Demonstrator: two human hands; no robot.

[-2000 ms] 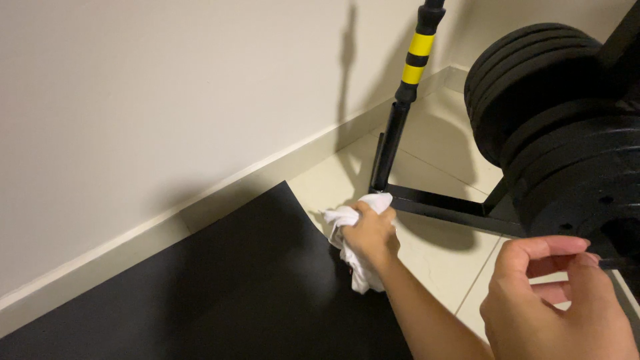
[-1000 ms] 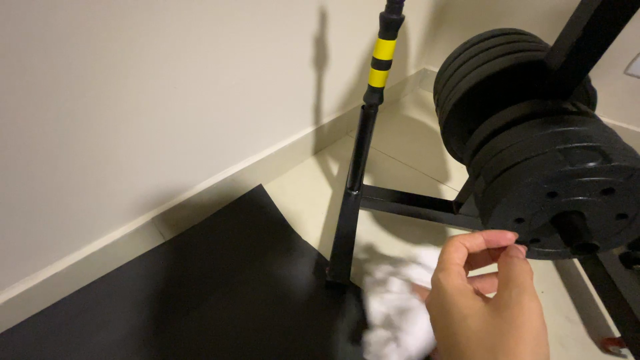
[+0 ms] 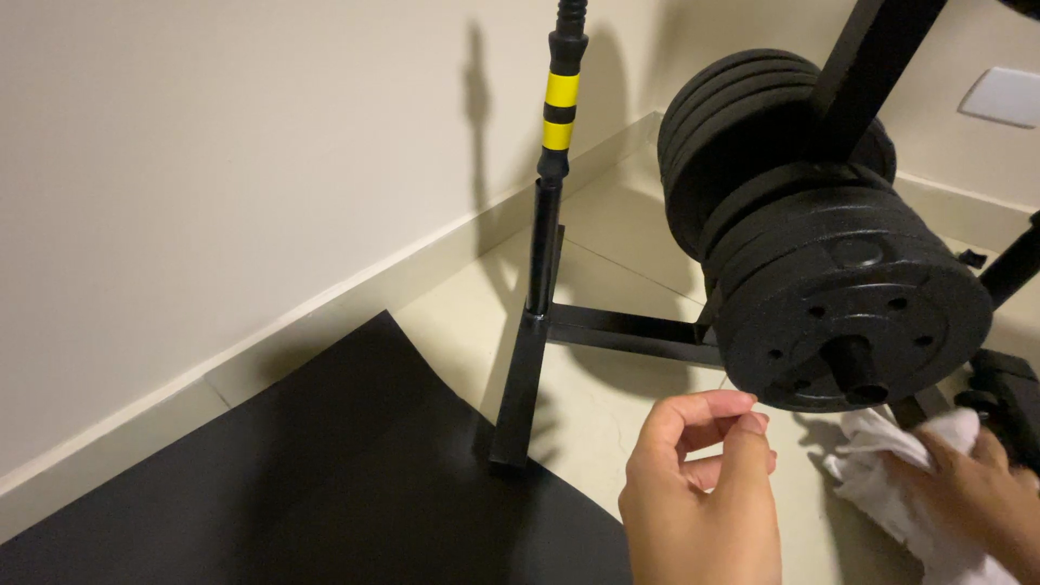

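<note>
My left hand (image 3: 703, 487) is raised at lower centre, just below the stacked black weight plates (image 3: 853, 301). Its thumb and index fingertips meet in a pinch, with nothing visible between them. At lower right, my right hand (image 3: 967, 487) grips a crumpled white cloth (image 3: 881, 463), low beside the rack's dark base beyond the plates. Whether the cloth touches the base or the tiles cannot be told. A black metal rack frame (image 3: 626, 325) stands on the floor, and a black pole with yellow bands (image 3: 561, 89) rises from its left foot.
A black mat (image 3: 325, 471) covers the lower left floor, its edge meeting the rack's foot. The wall skirting (image 3: 341, 296) runs behind it to the corner. More black equipment (image 3: 1007, 390) stands at the right edge, and a white wall plate (image 3: 1003, 97) is above it.
The right hand and cloth have moved from left of my left hand, by the rack's left foot, to its right, below the plates. My left hand keeps its pinch. The view has shifted right.
</note>
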